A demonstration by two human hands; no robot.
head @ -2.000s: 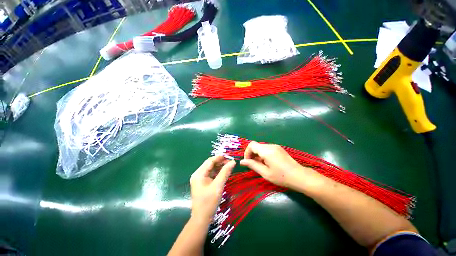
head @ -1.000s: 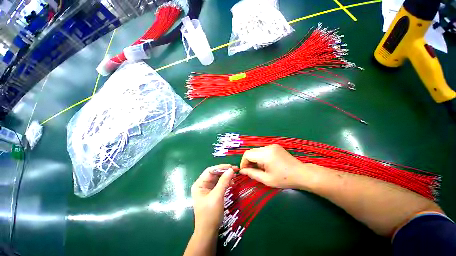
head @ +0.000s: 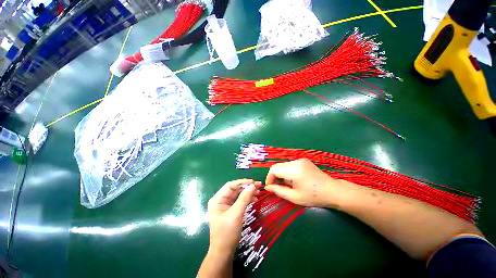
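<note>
Red lead wires (head: 375, 175) lie fanned under my hands, their left ends in two groups, one above and one below my fingers. White sleeves (head: 251, 156) show on the upper group's left ends. More white pieces (head: 250, 241) show at the lower group's ends. My left hand (head: 231, 209) pinches a small white piece at a wire end between thumb and fingertips. My right hand (head: 298, 183) is just to its right, thumb and fingers pinched on a red wire close to that end. The fingers partly hide the tip.
A large clear bag of white strips (head: 138, 136) lies left. Beyond my hands are a yellow-banded red wire bundle (head: 293, 79), a clear bottle (head: 222, 43) and a small bag of white pieces (head: 291, 27). A yellow heat gun (head: 454, 54) lies at the upper right.
Over two seconds, both hands have moved down from beside the upper sleeved ends, staying close together. Since one second ago they have barely moved; the view has shifted slightly.
</note>
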